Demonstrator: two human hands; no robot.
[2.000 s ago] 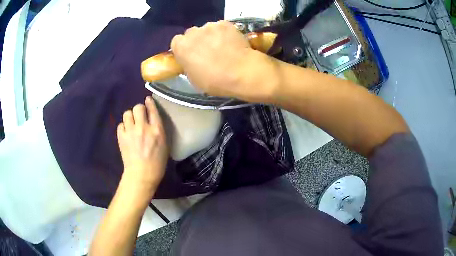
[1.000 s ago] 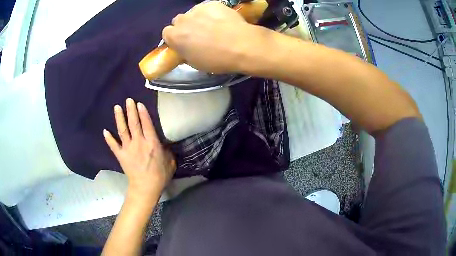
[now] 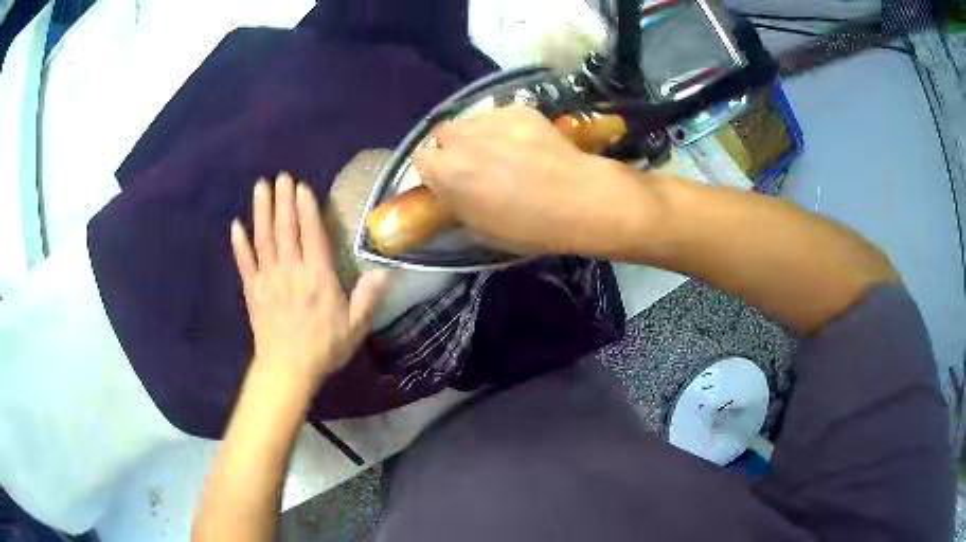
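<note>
The dark purple-black garment is spread over the board. Its curved opening shows a beige-grey padded surface, partly under the steam iron. My right hand is closed round the iron's orange-brown handle; the pointed tip faces left, over the opening. I cannot tell whether the soleplate touches the cloth. My left hand lies flat on the dark cloth left of the opening, fingers spread, its thumb near the iron tip. Plaid lining shows below the opening.
The white board cover extends at left. A metal iron rest and a blue tray are at upper right. The iron's dark hose and cable run to the upper right. A round white object is above the speckled floor.
The iron has moved from the upper edge of the opening down and right across it, uncovering its upper left part. My left hand has shifted slightly, its thumb now extended towards the iron tip.
</note>
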